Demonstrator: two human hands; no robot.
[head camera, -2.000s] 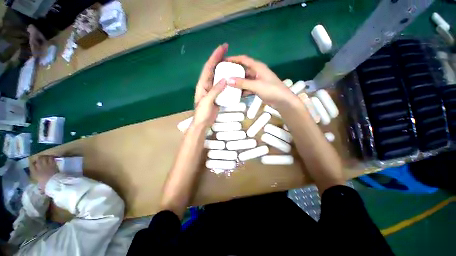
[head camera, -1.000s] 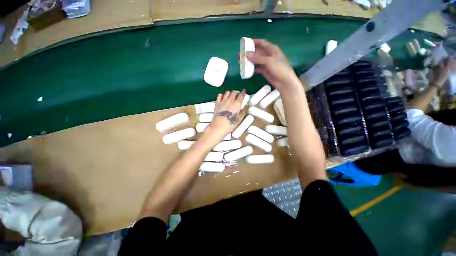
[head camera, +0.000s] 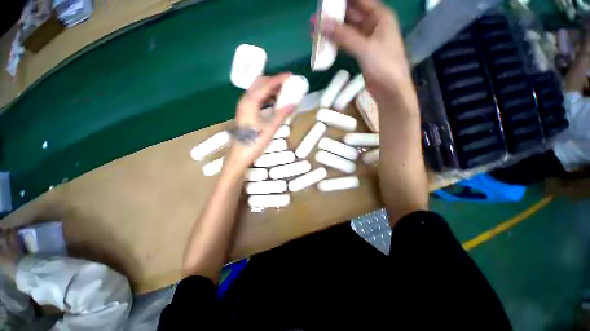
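My left hand (head camera: 259, 116) holds a small white case (head camera: 292, 92) between thumb and fingers, at the belt's near edge. My right hand (head camera: 372, 42) is raised at the top and holds a white case (head camera: 325, 54) on edge; its upper end is cut off by the picture's edge. One white case (head camera: 248, 66) lies flat on the green belt, left of both hands. Several white cases (head camera: 290, 169) lie on edge on the brown bench, between my forearms and partly behind them.
The brown bench (head camera: 162, 194) runs beside the green belt (head camera: 129, 97). Black blister trays (head camera: 472, 90) in clear film stand at right, next to a slanted metal upright (head camera: 446, 32). A person's pale sleeve (head camera: 77, 288) is at lower left; another person's arm is at far right.
My left hand has come up off the bench cases with a white case in it. My right hand, still holding its case, is higher in the picture. The view has shifted.
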